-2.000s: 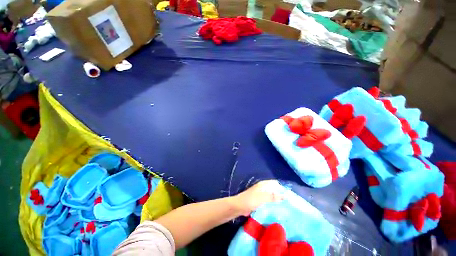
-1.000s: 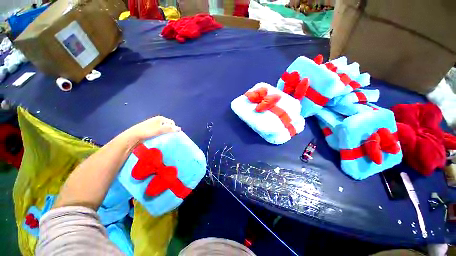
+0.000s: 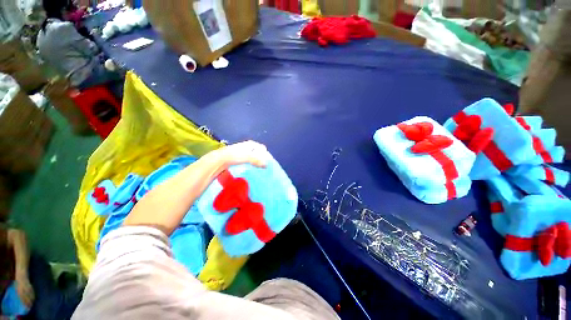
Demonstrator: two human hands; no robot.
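My left hand [image 3: 245, 153] holds a light blue plush gift box [image 3: 282, 194] by its upper left edge, above the table's near edge and beside the yellow sack. The red band and bow [image 3: 239, 206] face up. A thin blue thread [image 3: 329, 259] runs taut from near the plush down to the bottom edge of the picture. My right hand is not in view. In the yellow sack [image 3: 103, 162] lie flatter blue plush covers [image 3: 188, 245], partly hidden by my forearm.
More plush gift boxes [image 3: 426, 164] lie on the dark blue table [image 3: 282, 94] at right, beside a small red and metal tool [image 3: 466, 225]. Clear tape and thread scraps [image 3: 407, 259] line the near edge. A labelled carton [image 3: 197, 28] and red plush heap [image 3: 338, 30] stand farther back. People sit at left.
The plush was first low on the table's near edge under my left hand. It was then lifted leftward beside the sack, and the thread came into view. The view has since swung left.
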